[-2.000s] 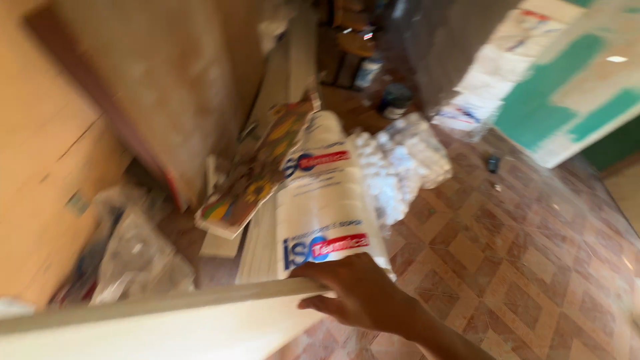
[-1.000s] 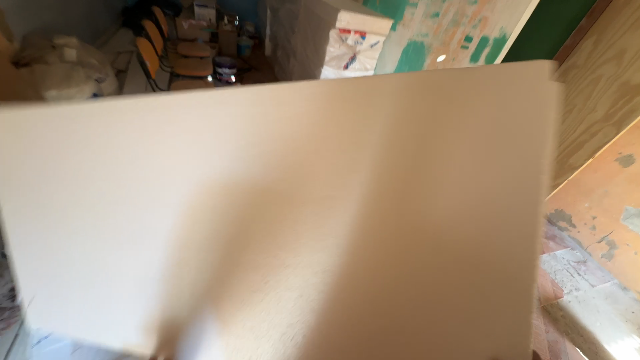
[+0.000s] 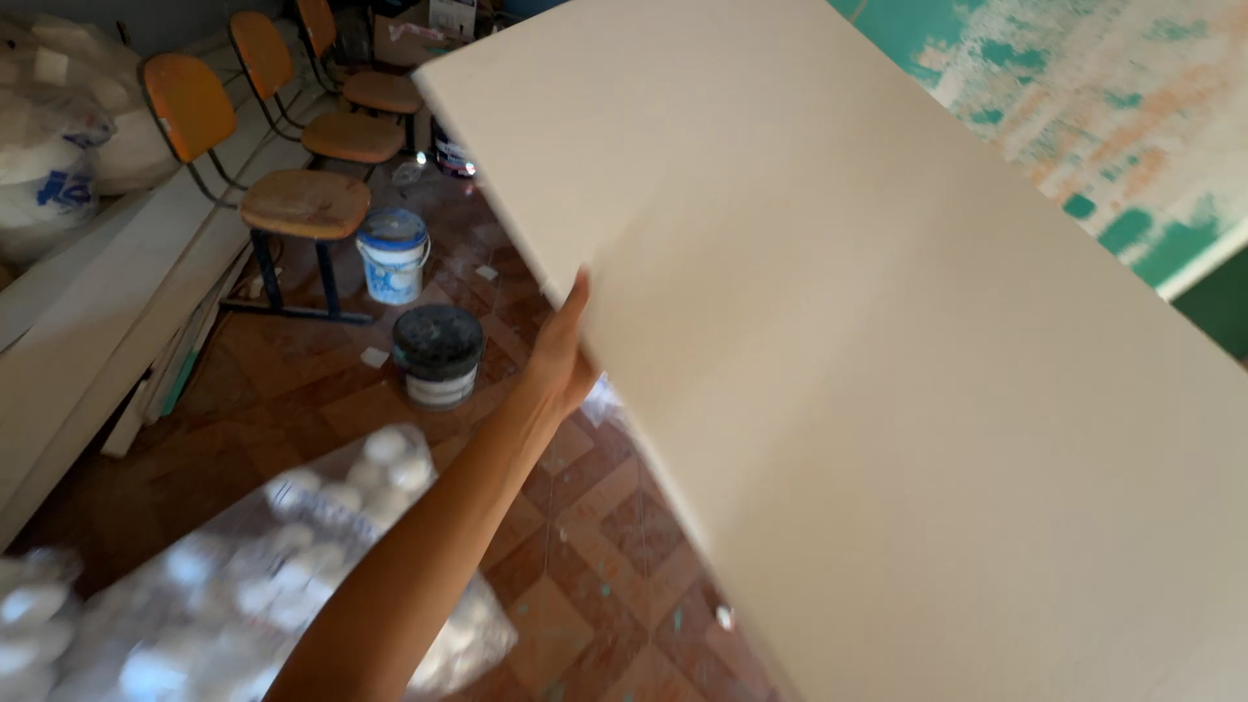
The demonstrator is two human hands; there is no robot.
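Observation:
A large flat off-white board [image 3: 877, 322], which looks like drywall, fills the middle and right of the head view, tilted, with its left edge running down and to the right. My left hand [image 3: 565, 356] grips that left edge, thumb on the near face and the other fingers behind it, mostly hidden. My right hand is out of the picture. Below my left forearm lies a clear plastic bag of white rounded pieces [image 3: 292, 556]. A bucket with a dark lid [image 3: 439, 356] stands on the floor left of my hand.
Joined orange chairs [image 3: 307, 203] stand at upper left, beside a white and blue bucket [image 3: 393, 255]. Long white boards [image 3: 107, 292] lie along the left, near bulky plastic bags [image 3: 58, 146]. A green and white patchy wall [image 3: 1092, 107] is behind the board.
The board, low in the oldest frame and filling much of the middle one, now slants across the right side. My left hand now shows on its left edge. The view has swung considerably.

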